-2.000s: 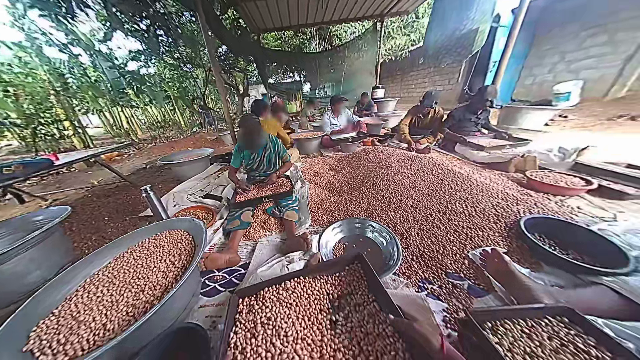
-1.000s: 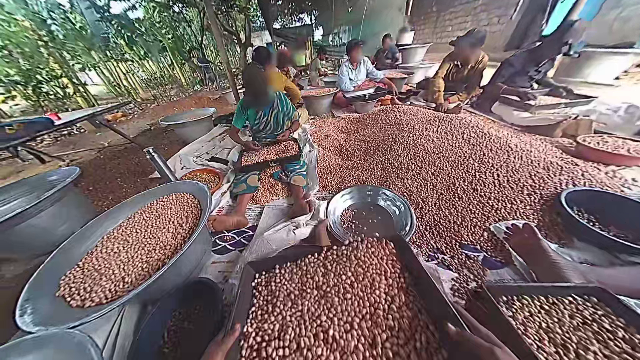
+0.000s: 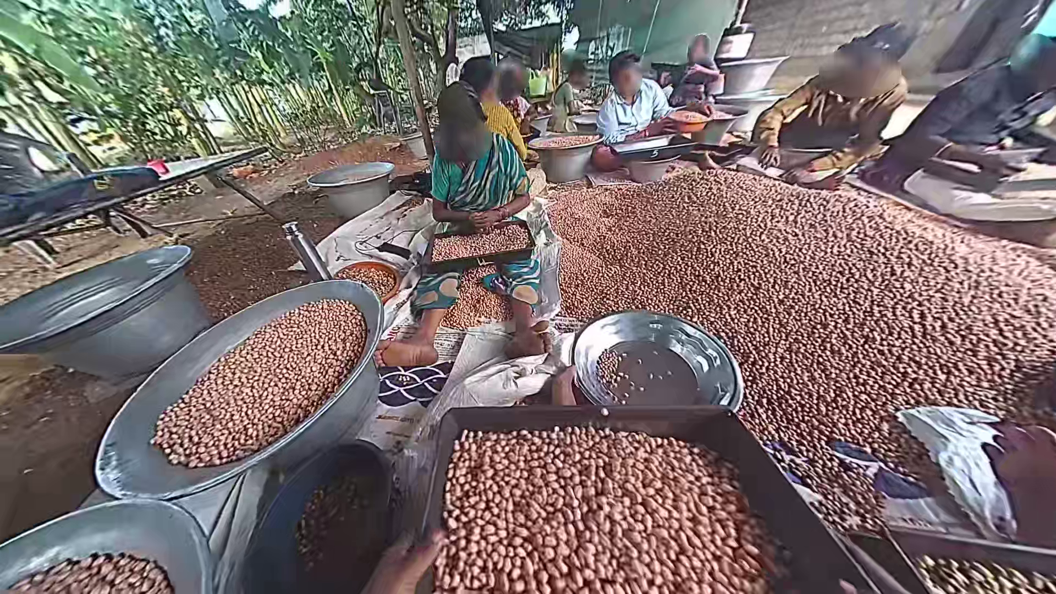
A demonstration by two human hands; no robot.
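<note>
A dark rectangular tray (image 3: 792,495) full of reddish-brown kernels (image 3: 594,511), peanut-like, lies tilted at the bottom centre. My left hand (image 3: 404,568) grips its left edge, thumb at the rim; the fingers are mostly hidden. Of my right hand only what looks like a fingertip (image 3: 848,586) shows at the bottom edge, near the tray's right side. Just beyond the tray is a shiny steel basin (image 3: 718,371) with a few kernels in it. A large heap of kernels (image 3: 792,280) spreads behind and to the right.
Metal tubs (image 3: 115,462) and a dark tub (image 3: 375,487) stand at left. A seated person (image 3: 478,186) facing me holds a smaller tray (image 3: 481,257); several others sit behind the heap. At right are another person's hand or foot (image 3: 1023,462) and a second tray (image 3: 973,553).
My left hand, not visible two seconds ago, came into view at the tray's left edge. My right hand, seen by the tray's right side before, has mostly left view. The view has shifted.
</note>
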